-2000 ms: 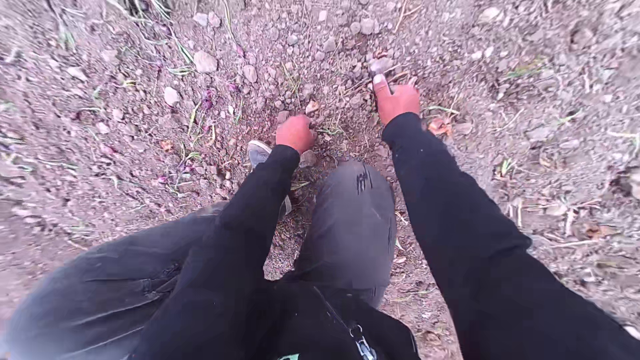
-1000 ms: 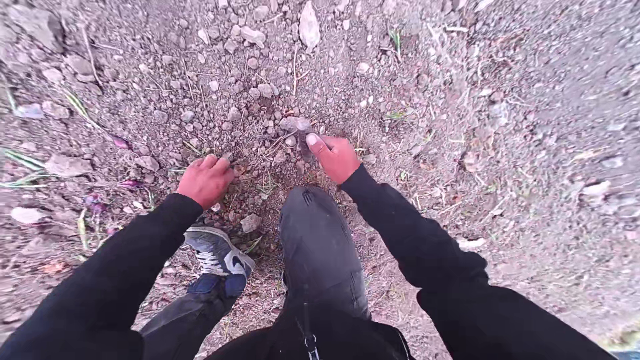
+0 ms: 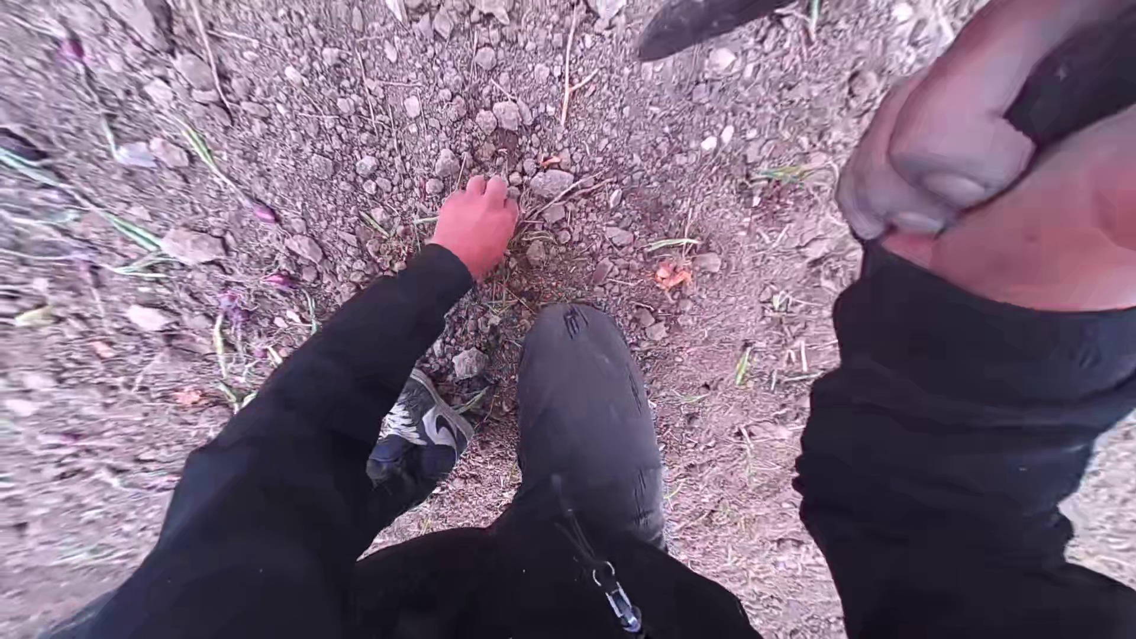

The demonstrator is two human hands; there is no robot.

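My left hand (image 3: 479, 224) is low at the stony soil, palm down, its fingertips hidden in or against the ground beside a grey stone (image 3: 552, 184). Whether it holds anything does not show. My right hand (image 3: 967, 151) is raised close to the camera at the upper right, its fingers curled around a dark handle (image 3: 1078, 84). A dark, blunt-tipped piece (image 3: 701, 25) juts in at the top edge; its link to the handle is out of view. Slim green leaves and a small purple bulb (image 3: 264, 212) lie left of my left hand.
My bent knee (image 3: 581, 382) is just below my left hand, with my sneaker (image 3: 422, 426) to its left. Stones, dry twigs (image 3: 568, 75) and an orange-brown scrap (image 3: 672, 275) are strewn on the soil. A zipper pull (image 3: 621, 603) hangs from my black top.
My right hand has risen from the soil and come much closer to the camera at the right. My left hand has moved forward and right, over the ground ahead of my knee.
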